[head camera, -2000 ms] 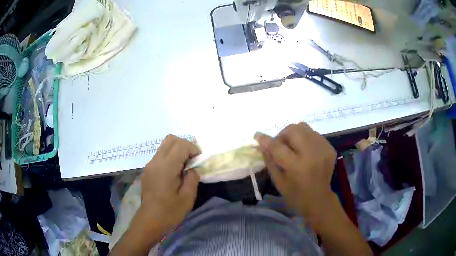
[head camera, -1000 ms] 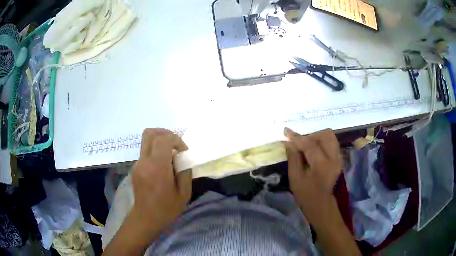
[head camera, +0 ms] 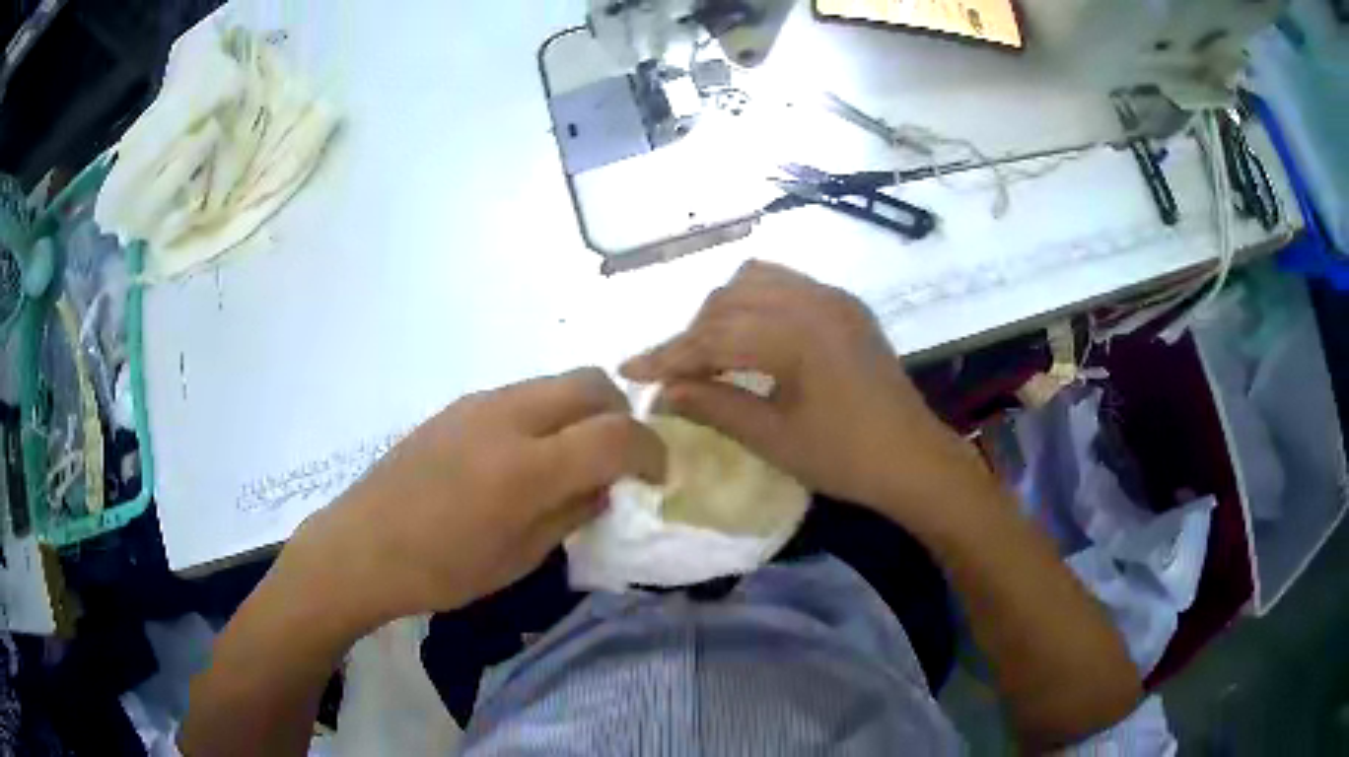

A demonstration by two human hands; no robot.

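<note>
A small cream-white pouch-like piece (head camera: 688, 547) is held over the table's front edge, close to my body. Its opening shows a yellower cream lining. My left hand (head camera: 548, 459) grips its left side, with fingertips at the opening. My right hand (head camera: 784, 370) pinches the far rim, its fingertips close to those of my left hand. The fingers hide part of the upper edge.
The sewing machine's needle area (head camera: 673, 89) is at the top. Black-handled snips (head camera: 873, 204) lie right of it, with loose thread. A cream fabric heap (head camera: 222, 155) and green basket (head camera: 136, 399) are left. A dark red bin (head camera: 1184, 399) is right.
My hands have moved together from a wide hold. The piece, stretched flat between them before, is now bunched and rounded, with its lining showing. The view has shifted.
</note>
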